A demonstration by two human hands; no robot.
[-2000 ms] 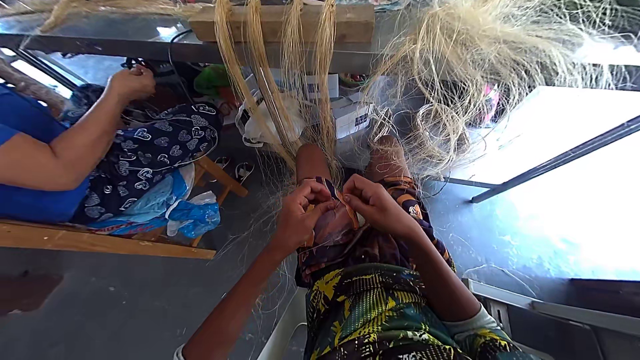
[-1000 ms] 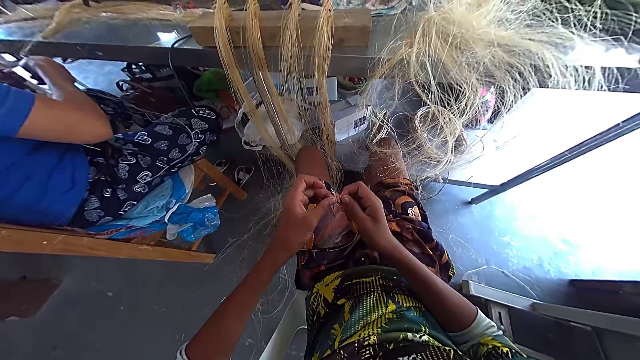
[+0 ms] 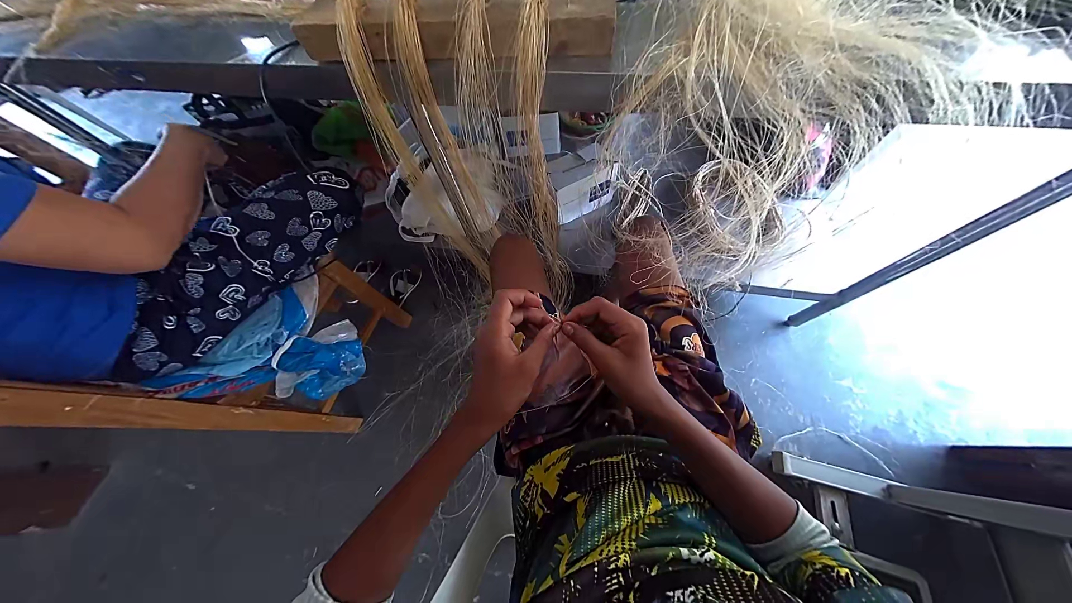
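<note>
My left hand (image 3: 507,352) and my right hand (image 3: 615,343) meet fingertip to fingertip above my lap, pinching thin pale plant fibres (image 3: 559,321) between thumbs and forefingers. The strands are too fine to follow clearly. Several long hanks of straw-coloured fibre (image 3: 431,126) hang over the table edge in front of me, their lower ends close to my knee. A wooden block (image 3: 578,32) lies across the table by the hanks. To its right, a large loose heap of fibres (image 3: 754,59) spills over the edge in tangles.
At the left, a person in blue (image 3: 67,293) sits on a wooden bench (image 3: 167,408), with blue plastic bags (image 3: 318,360) beside them. White boxes (image 3: 582,184) and a white plastic bag (image 3: 444,201) are under the table (image 3: 578,88). A metal bar (image 3: 930,251) slants at the right.
The fingertips of my two hands have come closer together over my lap. The other person's forearm, at the far left edge one second ago, has moved back toward their knees.
</note>
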